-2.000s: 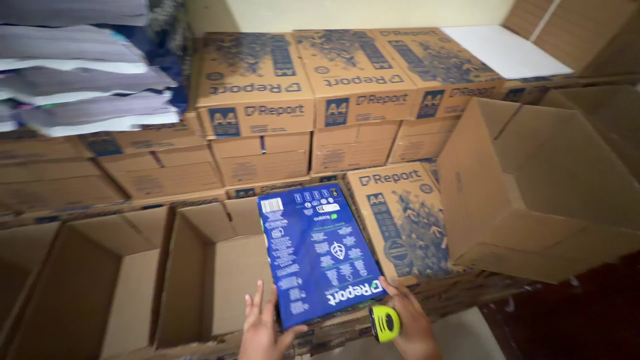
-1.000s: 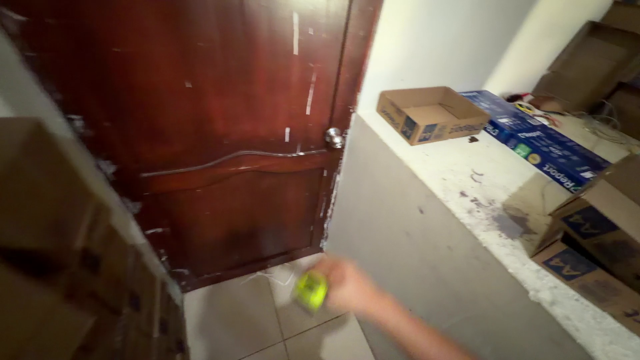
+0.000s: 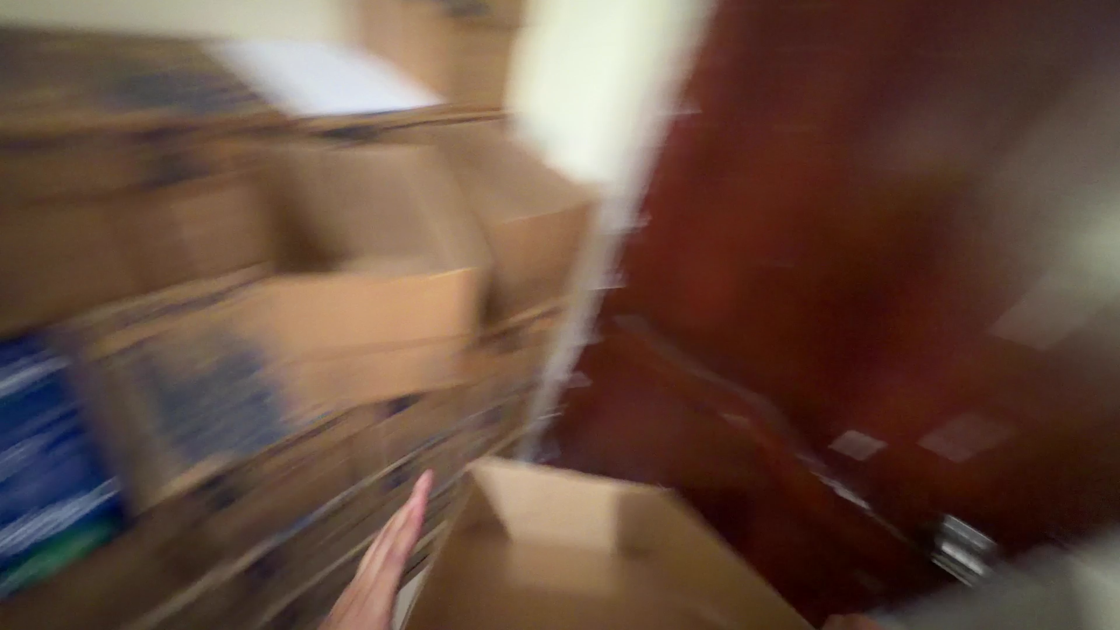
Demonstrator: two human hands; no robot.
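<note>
At the bottom centre is an open cardboard box lid or tray (image 3: pixel 560 569), its inside facing me. My left hand (image 3: pixel 385 560) is just left of this box, fingers extended and close together; whether it touches the box cannot be told. Of my right hand (image 3: pixel 850 622) only a small bit shows at the bottom edge, by the box's right side, and its grip is hidden. A blue paper package (image 3: pixel 52 472) lies at the far left on the stacked boxes. The view is strongly blurred.
Stacked cardboard boxes (image 3: pixel 96 254) fill the left side, with an open empty box (image 3: pixel 376 324) on them and a white sheet (image 3: pixel 324 77) behind. A dark red wooden door (image 3: pixel 787 262) with a metal knob (image 3: pixel 962 549) stands at the right.
The view has swung left from the door and ledge back towards the stacked boxes. A cardboard box is now between my hands; the yellow-green tape measure at my right hand earlier is out of sight.
</note>
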